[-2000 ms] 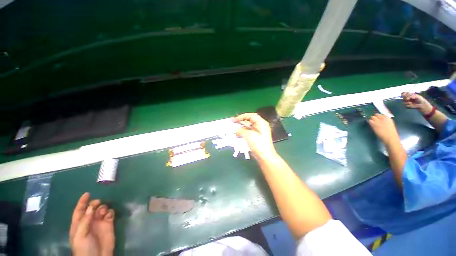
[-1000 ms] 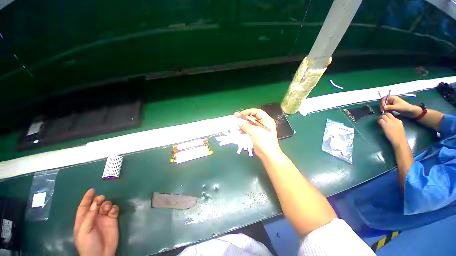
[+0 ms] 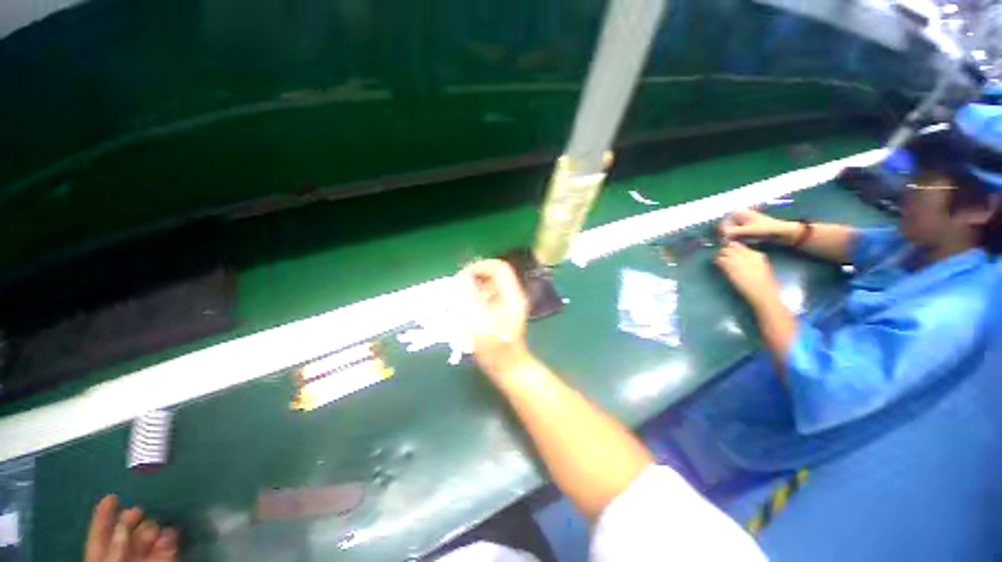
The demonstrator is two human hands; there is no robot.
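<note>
My right hand (image 3: 500, 313) is over the right end of a pile of bright white strips (image 3: 434, 335), fingers bent together; blur hides whether they hold anything. My left hand (image 3: 132, 536) is at the bottom left, fingers apart and empty, cut off by the lower edge. A stack of white strips with orange-yellow ends (image 3: 341, 375) lies between the hands, near the white edging. A brown-grey strip (image 3: 310, 502) lies flat in front of me. A small white roll or sheet with dark marks (image 3: 149, 439) lies above my left hand.
A black slab (image 3: 543, 294) lies beside the tape-wrapped post (image 3: 574, 209). A clear bag (image 3: 648, 305) is right of it. A person in blue (image 3: 868, 346) works at the right with both hands over a dark part. A dark panel (image 3: 121, 329) lies on the belt at left.
The view has turned right, so the bench things sit further left and the neighbour's head shows. My left hand is lower and more cut off. My right hand stays by the white strips.
</note>
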